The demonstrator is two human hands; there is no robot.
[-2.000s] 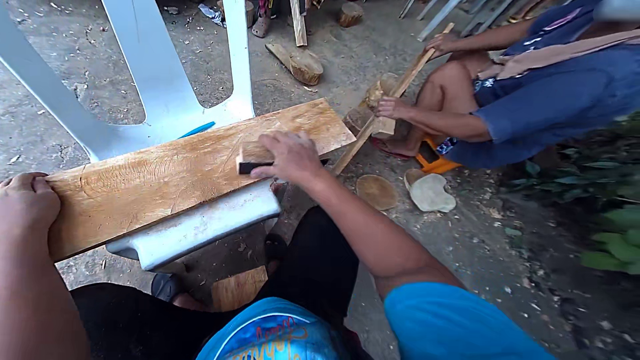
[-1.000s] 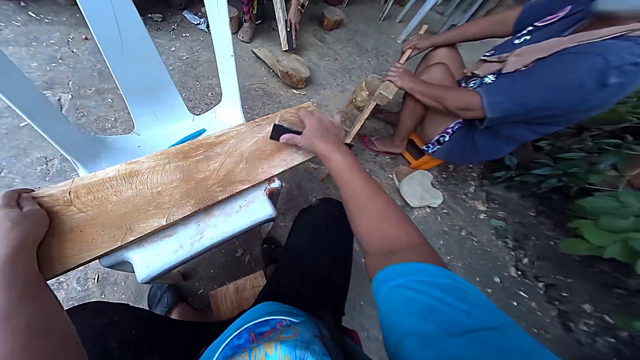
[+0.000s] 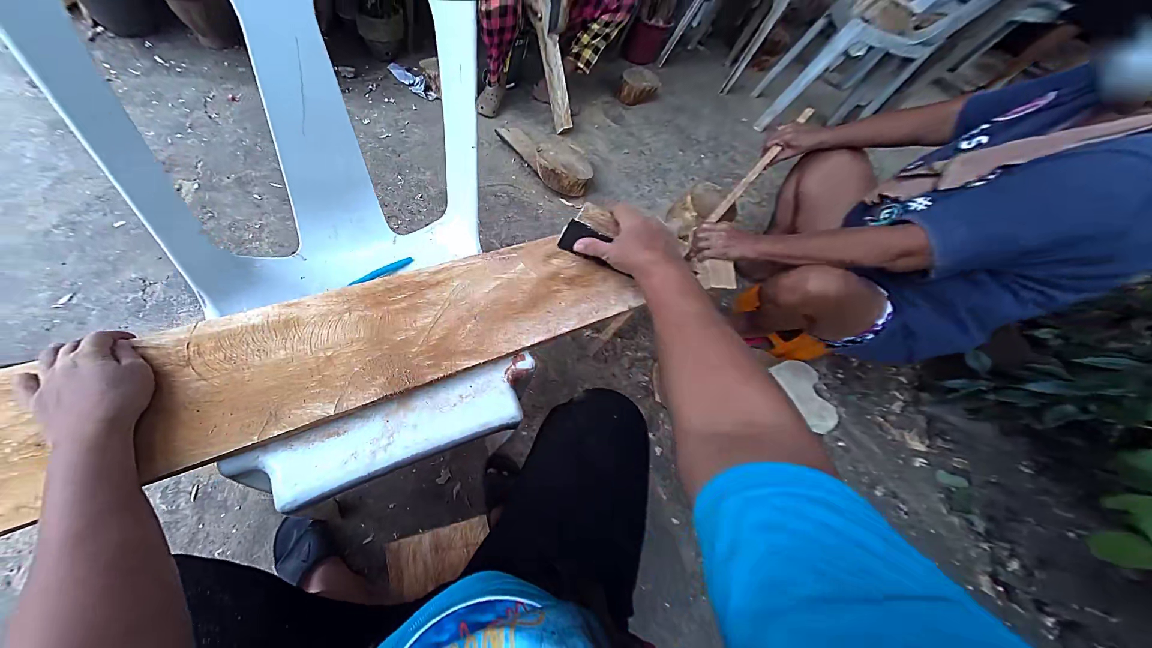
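Note:
A long wooden board [image 3: 360, 351] lies across the seat of a white plastic chair [image 3: 396, 423]. My left hand [image 3: 94, 387] presses flat on the board near its left part, with the fingers over the far edge and nothing seen in its grip. At the board's right end my right hand [image 3: 634, 241] grips a sanding block [image 3: 589, 232], a small wood block with black sheet on its underside, against the top face. Curved marks show on the board's surface. Behind the board, a blue pen-like object [image 3: 382, 271] rests on the chair.
At the right a seated co-worker [image 3: 1008, 207] holds a thin wooden strip [image 3: 747, 184] close to my right hand. Wood pieces and a log slice [image 3: 563, 169] lie on the ground beyond the board. Plants [image 3: 1071, 378] grow at the right edge; more plastic chairs [image 3: 864, 54] stand behind.
The board has shifted right beneath my left hand, which now rests farther in from its left end. My right hand, still holding the block, has moved to the board's right end.

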